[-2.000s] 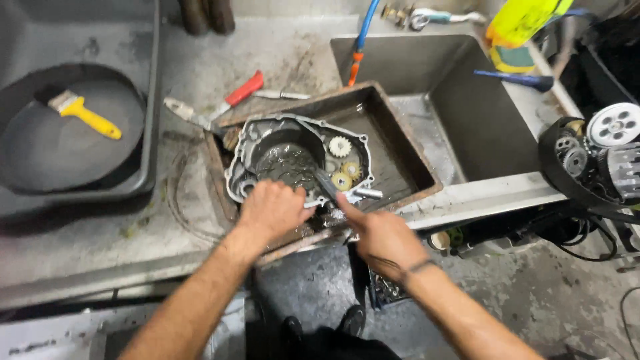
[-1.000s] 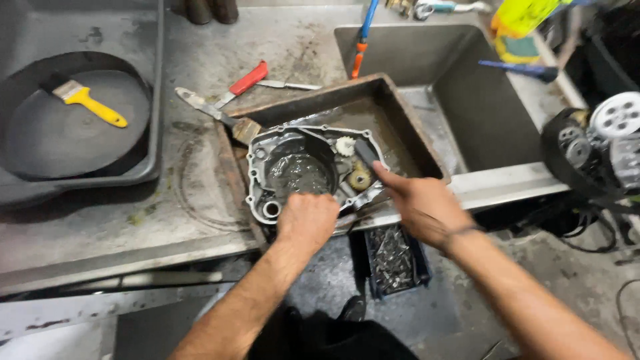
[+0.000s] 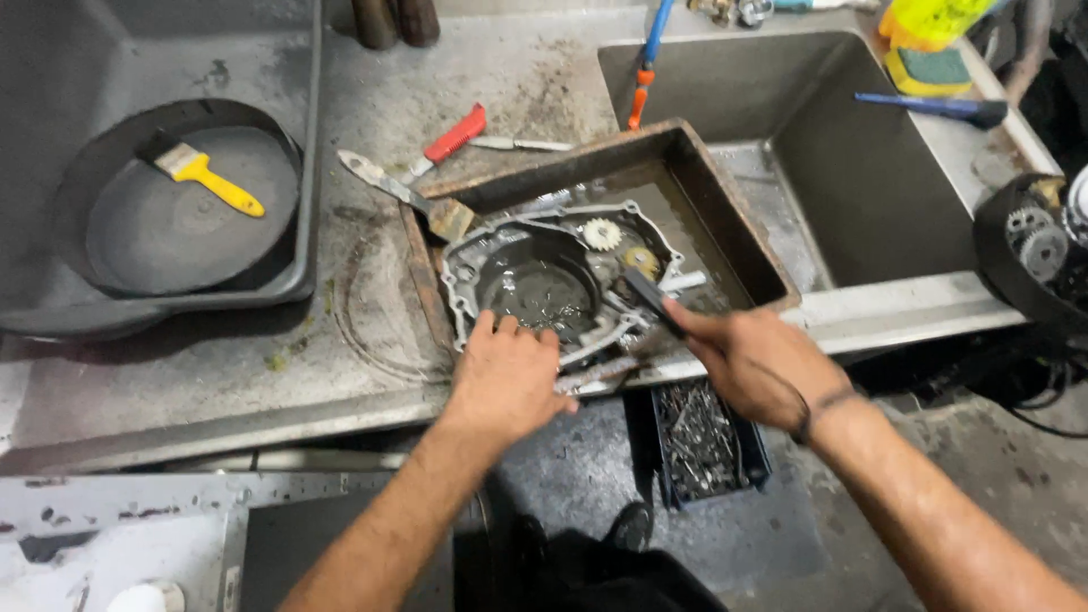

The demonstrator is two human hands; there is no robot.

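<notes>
An engine side cover of cast metal (image 3: pixel 544 229) lies open side up in a rusty metal tray (image 3: pixel 722 204) holding dark liquid. My left hand (image 3: pixel 507 374) grips the cover's near rim, fingertips over its edge. My right hand (image 3: pixel 756 361) holds a dark-handled tool (image 3: pixel 653 299) against the cover's right part, close to a yellowish gear (image 3: pixel 640 262); the tool's working end cannot be made out. A white toothed gear (image 3: pixel 602 234) sits above it inside the cover. A worn paintbrush (image 3: pixel 382 183) rests with its bristles over the tray's left edge.
A red-handled tool (image 3: pixel 455 136) and a thin metal tool (image 3: pixel 523 144) lie behind the tray. On the left, a yellow-handled brush (image 3: pixel 223 189) rests in a round black pan (image 3: pixel 110 183). A sink (image 3: pixel 858 161) is at right; a bin of screws (image 3: pixel 701 442) stands below the counter edge.
My right hand has moved from the cover's upper right, where it was a second ago, down toward its lower right with the tool. My left hand stays at the near rim.
</notes>
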